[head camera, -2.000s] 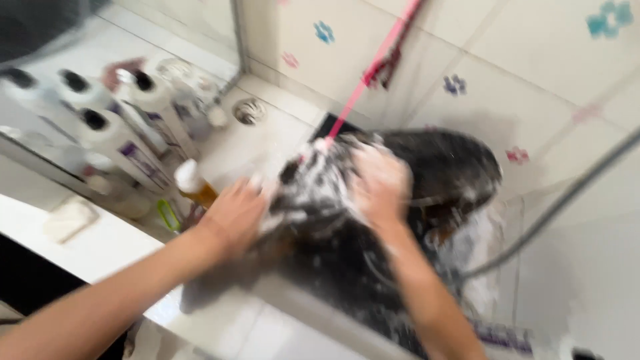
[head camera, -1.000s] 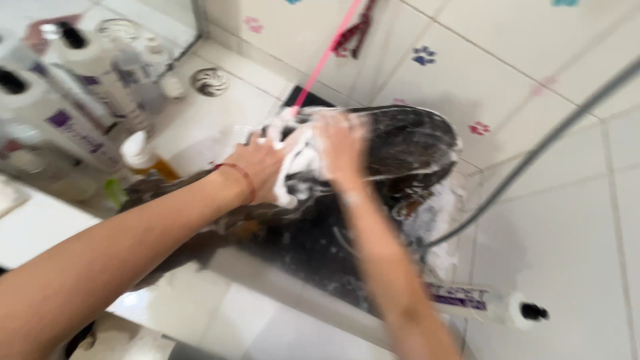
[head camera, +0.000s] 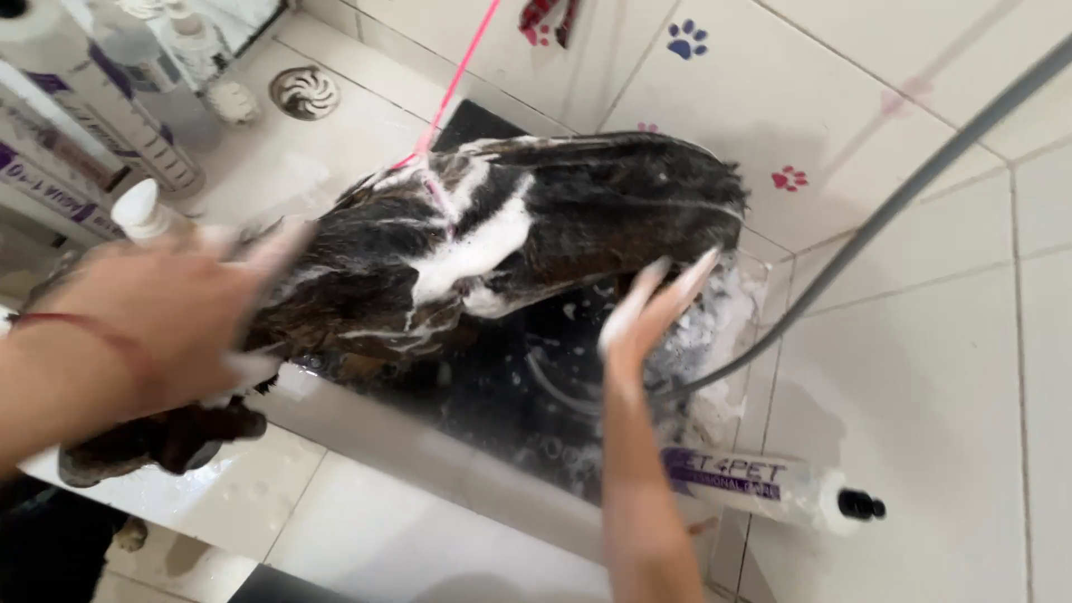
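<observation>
A wet, dark-coated dog (head camera: 620, 201) stands on a black mat (head camera: 502, 377) in a tiled tub, white lather over its back and side. A pink cord (head camera: 463, 71) runs up from around its neck area. My left hand (head camera: 167, 310), blurred and wearing a red string bracelet, is over the dog's front end and hides part of it; its fingers look apart. My right hand (head camera: 657, 310), foamy and with fingers spread, is beside the dog's rear and holds nothing. Whether it touches the coat I cannot tell.
Several plastic bottles (head camera: 92, 100) and a pump bottle (head camera: 146, 209) stand at the left. A round drain cover (head camera: 305, 93) lies behind the dog. A grey hose (head camera: 871, 226) crosses the right side. Another bottle (head camera: 754, 486) lies by the tub's near right corner. The tub's edge (head camera: 419, 452) runs in front.
Both hands were together on the lathered back. They have since parted, the left toward the dog's front and the right toward its rear. The view has moved closer.
</observation>
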